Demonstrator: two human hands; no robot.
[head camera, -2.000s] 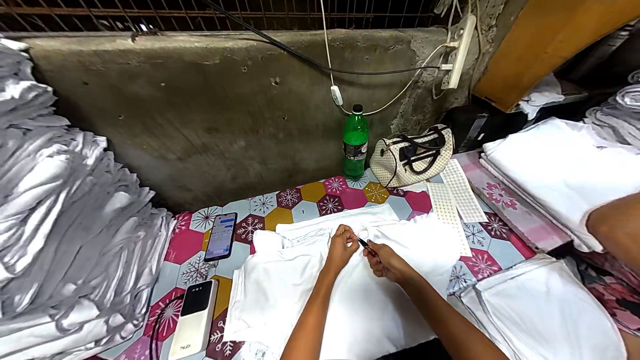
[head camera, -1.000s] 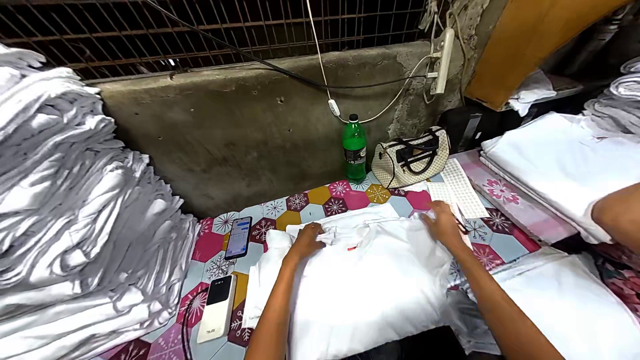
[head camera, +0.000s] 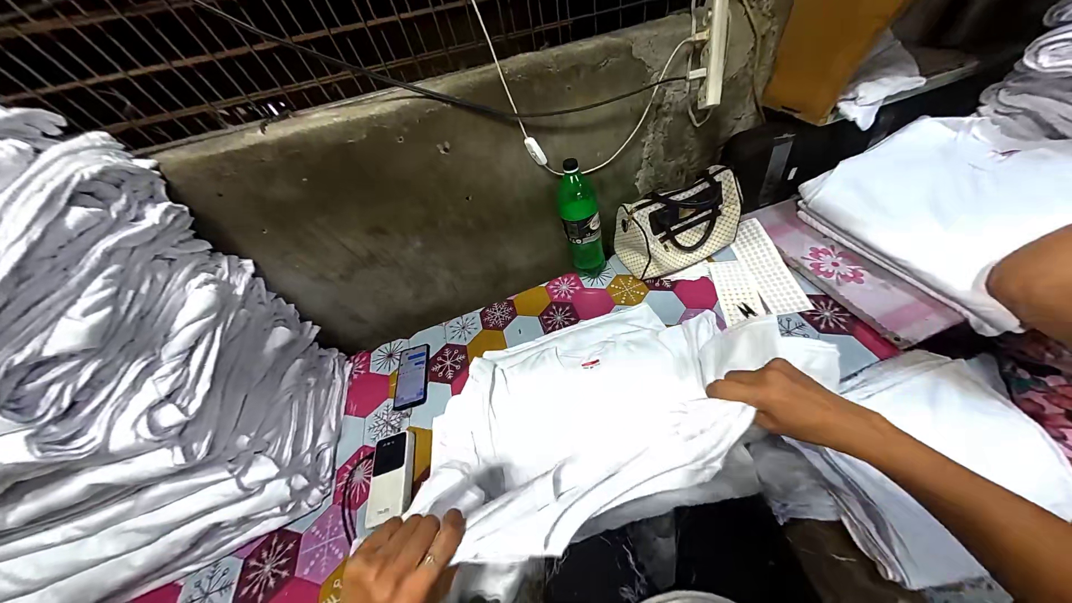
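A white T-shirt (head camera: 586, 419) with a small red neck label lies spread over other white cloth on the patterned cover. At the shirt's lower left corner, my left hand (head camera: 406, 553) grips the fabric and wears a ring. My right hand (head camera: 775, 398) pinches the shirt's right edge, close to its sleeve, and lifts the cloth a little. Left of the shirt lie a phone (head camera: 411, 377) with a lit screen and a white power bank (head camera: 391, 479) with a dark cable. No tool shows in either hand.
A tall pile of white garments (head camera: 167, 352) fills the left side. A green bottle (head camera: 580, 222), a checked handbag (head camera: 678, 222) and sticker sheets (head camera: 766, 272) stand or lie by the concrete wall. Folded white shirts (head camera: 930, 209) and another person's arm (head camera: 1038, 285) are at right.
Two seconds ago my hands were together at the shirt's neck with a small dark tool in the right one. They have moved apart, and the left has come down to the shirt's lower corner.
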